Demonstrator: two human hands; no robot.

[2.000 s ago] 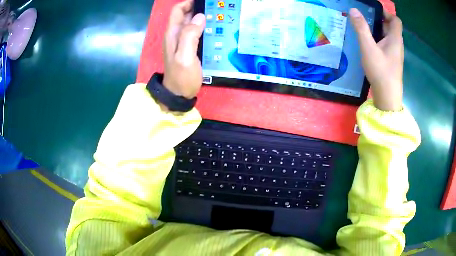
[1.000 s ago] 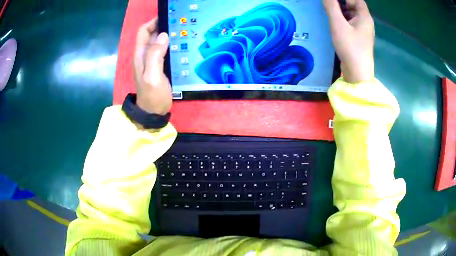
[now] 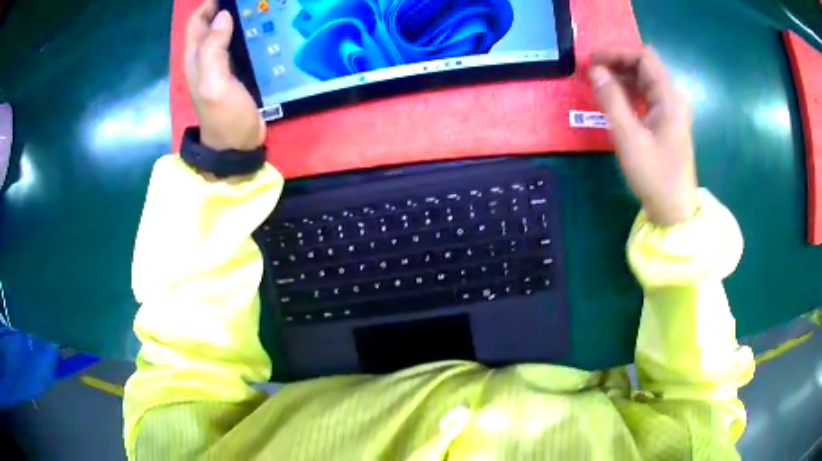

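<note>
The tablet (image 3: 406, 45) lies on the red tray (image 3: 379, 135), its screen lit with the blue swirl desktop; its top is cut off by the frame edge. My left hand (image 3: 221, 90) grips the tablet's left edge, with a black band on the wrist. My right hand (image 3: 651, 126) is off the tablet, to the right of its lower right corner, near the tray's right edge, fingers partly bent and apart, holding nothing visible. The black keyboard (image 3: 415, 243) lies on the green surface below the tray, separate from the tablet.
Another red tray (image 3: 807, 126) is cut off at the right edge. A pale pink object (image 3: 4, 140) shows at the far left. A blue object (image 3: 31, 369) is at the lower left. Grey floor with yellow lines shows at both lower corners.
The colour chart window seen two seconds ago is gone from the screen. My right hand has let go of the tablet's right edge. Tablet, tray and keyboard sit higher in view.
</note>
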